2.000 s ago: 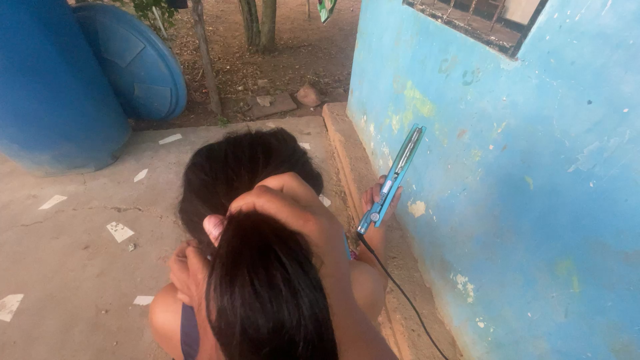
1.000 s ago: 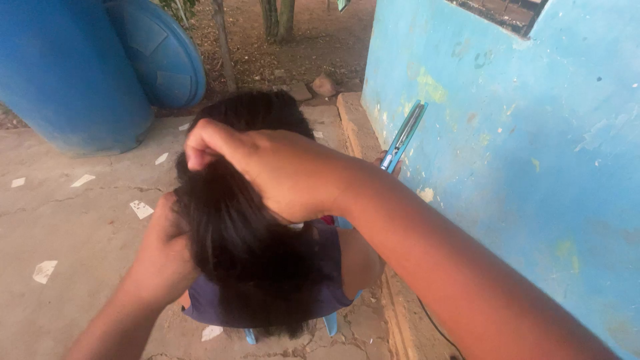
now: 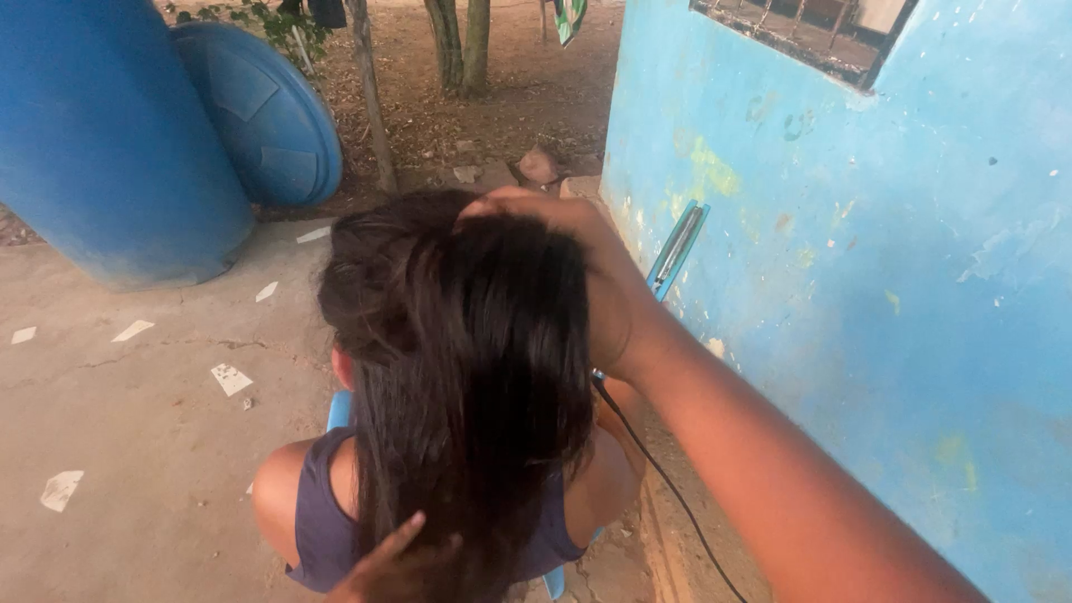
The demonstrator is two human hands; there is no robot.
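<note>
A seated person's long dark hair [image 3: 469, 352] hangs down the back of a dark sleeveless top [image 3: 322, 511]. My right hand [image 3: 578, 251] is at the upper right of the head, gripping a raised section of the hair, its fingertips partly hidden. Low in the view, my left hand [image 3: 398, 557] touches the hanging lengths with a finger extended; its other fingers are blurred or under hair. Beyond my right wrist, a blue hair straightener [image 3: 680, 247] stands tilted beside the wall, its lower part hidden by my arm.
A black cord [image 3: 670, 486] runs down beside the concrete ledge [image 3: 662, 536]. The blue painted wall [image 3: 837, 293] with a barred window is on the right. A large blue plastic barrel [image 3: 109, 151] and a round blue lid [image 3: 268, 117] stand at the left. The person sits on a light-blue chair [image 3: 339, 410].
My left hand has moved from the side of the head down to the hair's lower lengths. My right hand has shifted to the head's right side, and the hair now hangs spread over the back.
</note>
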